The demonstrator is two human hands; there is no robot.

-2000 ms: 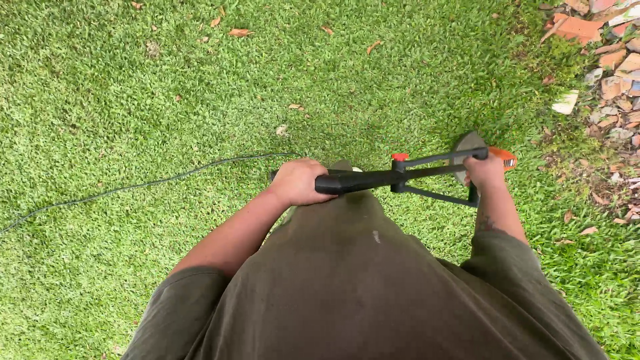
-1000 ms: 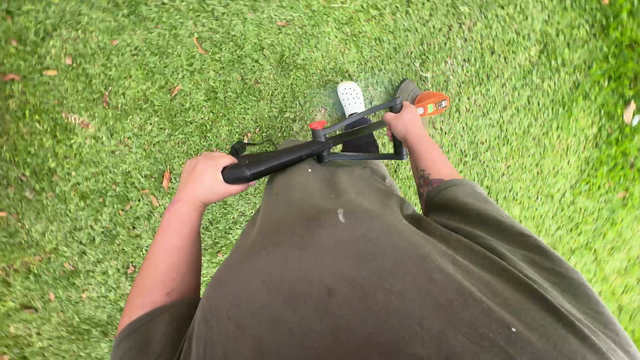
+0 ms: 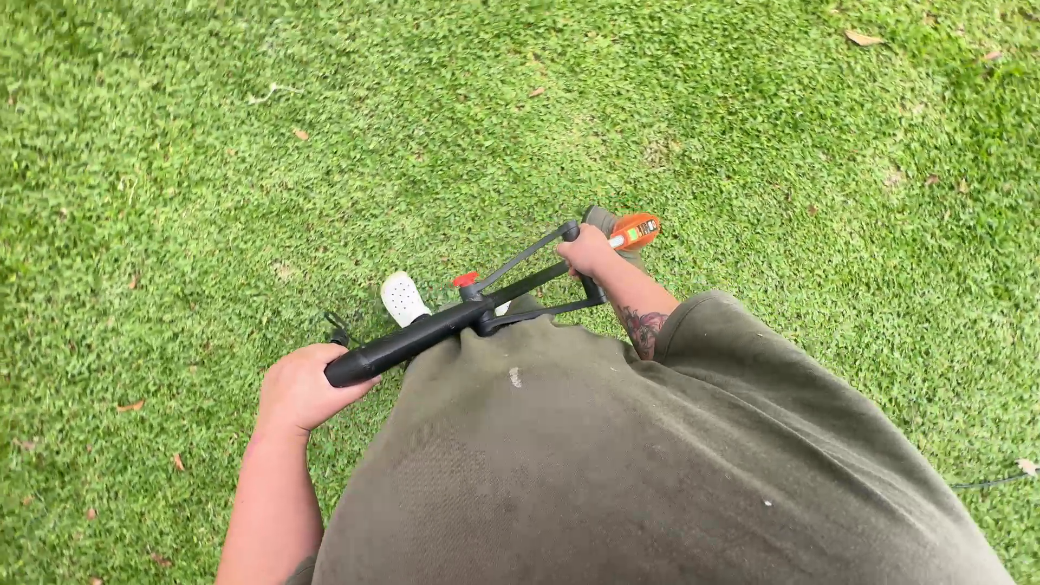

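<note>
A corded string trimmer with a black shaft slants across my waist, its orange and grey head low at the upper right end. My left hand is wrapped around the thick black rear grip. My right hand holds the crossbar of the black loop handle. A red knob sits at the bracket where the loop handle meets the shaft. A short black cable curls out beside my left hand. The cutting line cannot be made out.
Green lawn surrounds me, with scattered dry leaves, one of them brown at the upper right. A white perforated clog on my foot shows beside the shaft. A thin dark cord lies in the grass at the right edge.
The view has shifted strongly across the lawn; the rubble seen at the right earlier is out of view. A white clog now shows left of the red knob. Both hands keep their hold.
</note>
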